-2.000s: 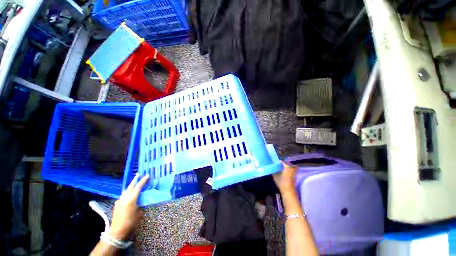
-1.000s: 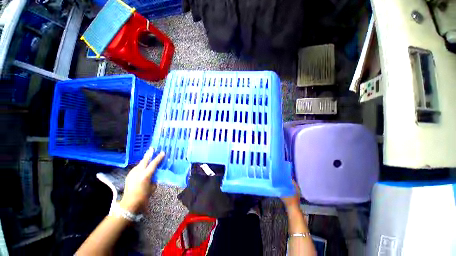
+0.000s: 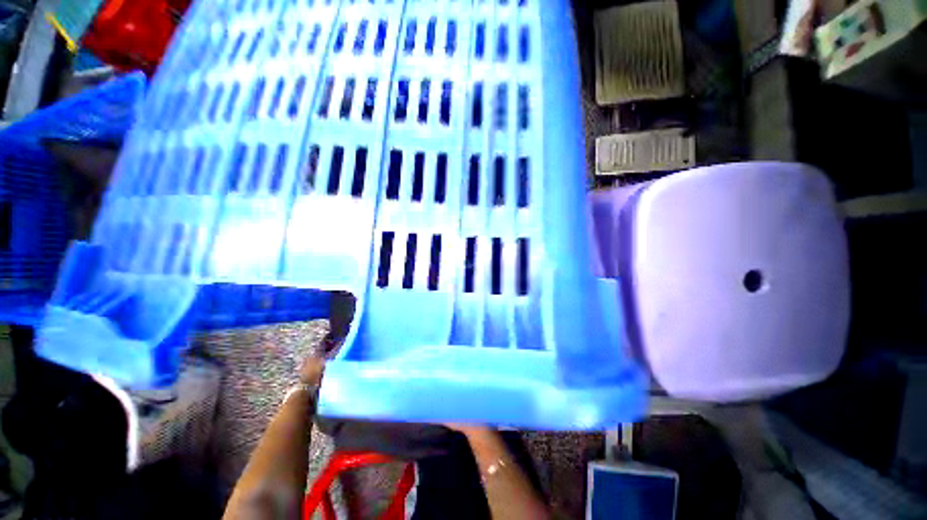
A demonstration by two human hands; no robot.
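A light blue slotted crate (image 3: 417, 213) fills the upper left and middle of the view, close to me, its thick notched rim towards me. My left forearm reaches up under the rim; my left hand (image 3: 315, 374) is by the notch, its fingers mostly hidden. My right hand (image 3: 476, 435) is mostly hidden below the rim's right part, only the wrist and bracelet showing clearly. Dark cloth (image 3: 391, 438) shows between the wrists under the rim. The frames do not show what either hand grips.
A purple stool (image 3: 732, 340) stands right of the crate. Ribbed foot pedals (image 3: 638, 56) are at the upper right. A darker blue crate (image 3: 31, 218) is at the left edge. A red stool (image 3: 351, 465) is below, another red one (image 3: 127, 36) at the upper left.
The light blue crate has come closer and covers more of the view. My hands have left its two sides and are now nearer together beneath its rim. The view has shifted.
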